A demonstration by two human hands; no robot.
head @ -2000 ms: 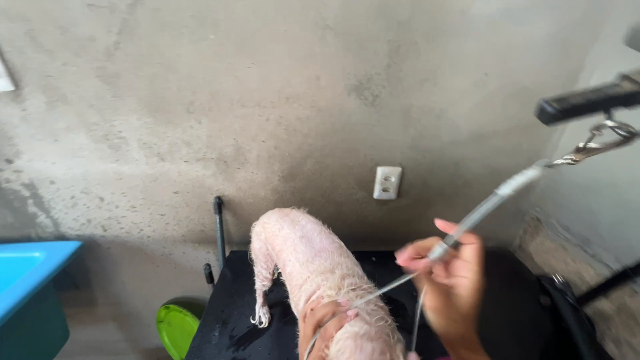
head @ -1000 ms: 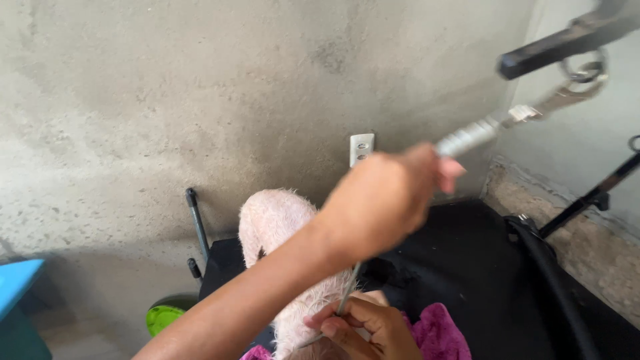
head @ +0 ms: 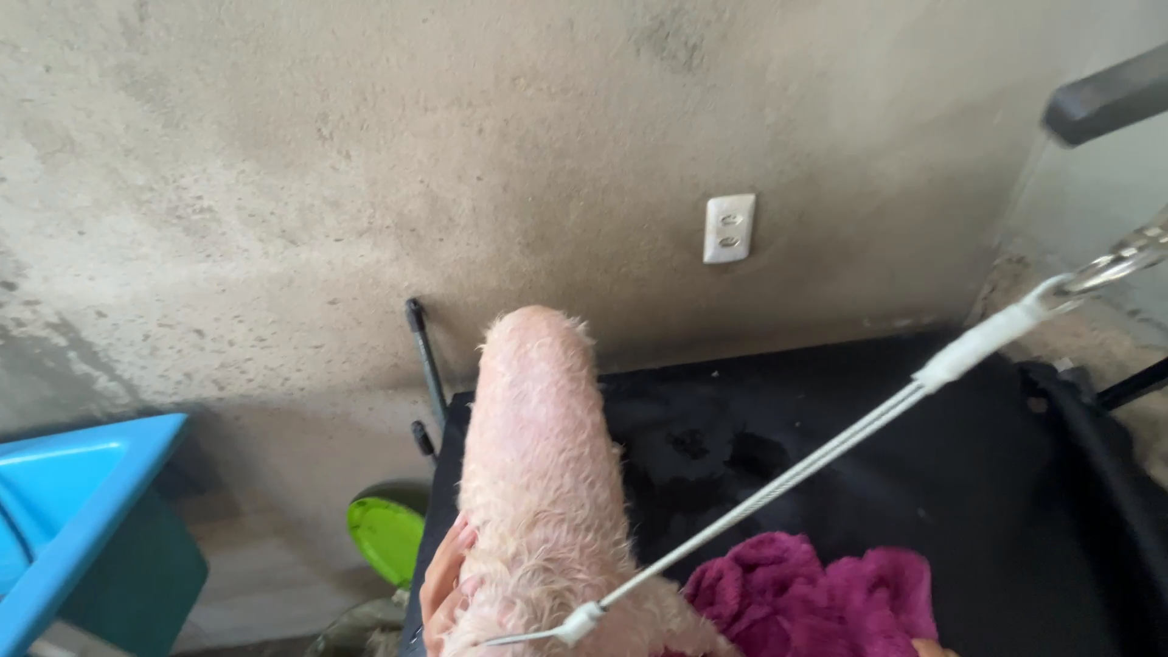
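A wet, light-coated dog (head: pixel 547 456) stands on a black grooming table (head: pixel 849 456), its rump toward the wall and its head end out of view below. Around its neck area runs a thin cable grooming loop (head: pixel 766 497), stretched up to a metal clasp (head: pixel 1118 265) at the right. My left hand (head: pixel 444 584) rests against the dog's left-of-view side, fingers along the fur. Of my right hand (head: pixel 933 648) only a fingertip shows at the bottom edge, by a magenta plush towel (head: pixel 821 593); its grip is hidden.
A blue tub (head: pixel 100 456) stands at the left. Between it and the table is a green round object (head: pixel 388 538). A black arm (head: pixel 1104 96) juts in at upper right, and a black tube (head: pixel 424 365) rises by the table's far left corner. The wall carries a white outlet (head: pixel 729 228).
One hand has let go of the upper part of the cable loop, where it was earlier. The magenta towel, partly seen a second ago, now shows more fully at the right of the dog.
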